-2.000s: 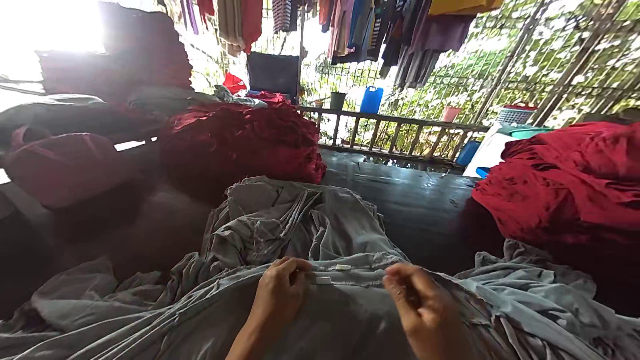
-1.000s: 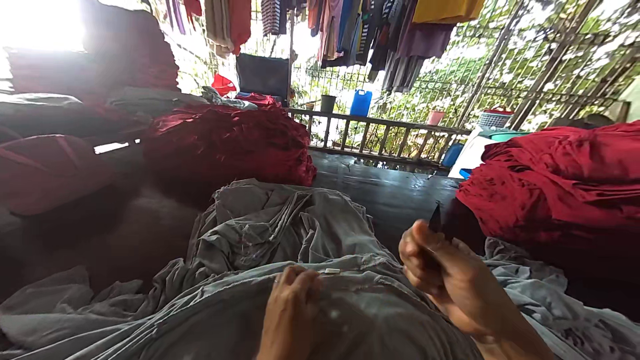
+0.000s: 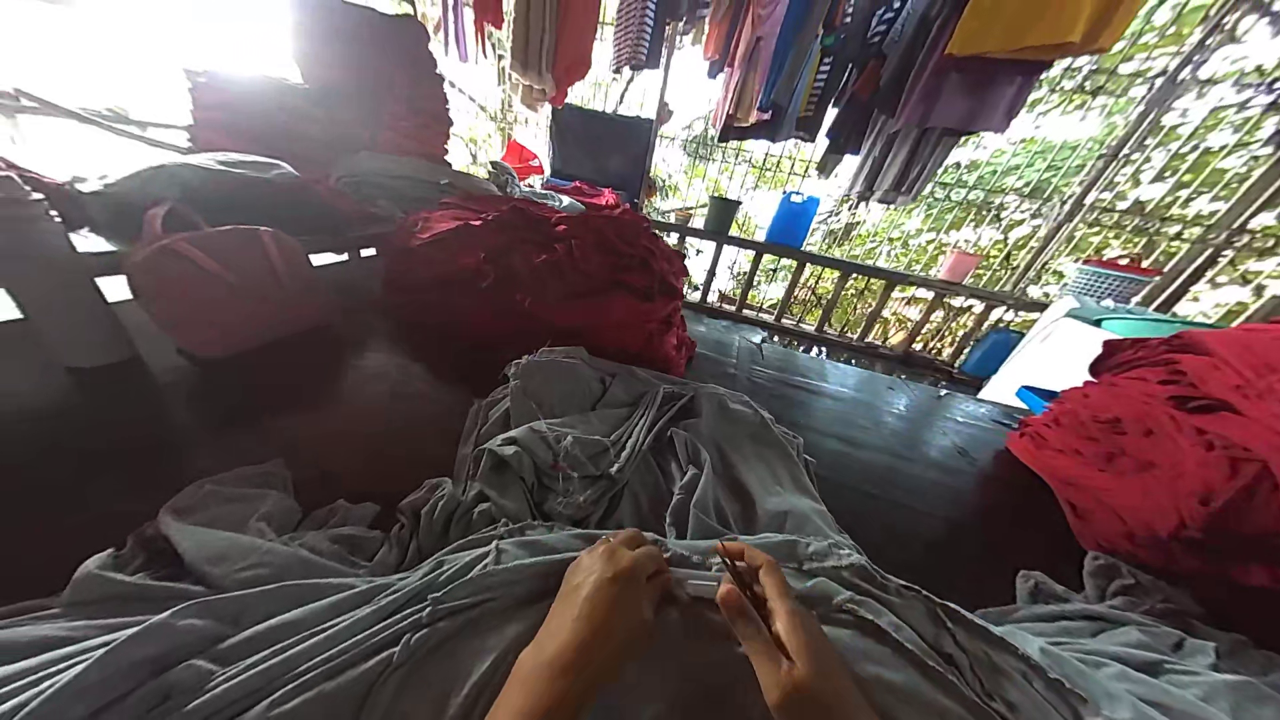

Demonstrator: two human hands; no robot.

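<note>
Grey fabric point(image 3: 400, 610) with stitched seams lies in folds across the lower view and runs forward in a heap. My left hand point(image 3: 610, 590) pinches the seam edge of this fabric near the centre. Just right of it, my right hand point(image 3: 780, 625) holds a small dark pointed tool point(image 3: 745, 580), probably thread snips, with the tip at the seam. Between the hands a small white tag point(image 3: 700, 583) shows on the fabric. Loose threads lie on the grey heap ahead.
Piles of red fabric point(image 3: 540, 280) stand ahead and at the right on the dark floor point(image 3: 860, 420). A pink bag point(image 3: 225, 280) sits at the left. Clothes point(image 3: 800, 70) hang overhead, before a wooden railing point(image 3: 850, 270) and a blue jug point(image 3: 792, 220).
My right hand, raised with the dark tool a second ago, has come down to the seam beside my left hand. The view has shifted somewhat.
</note>
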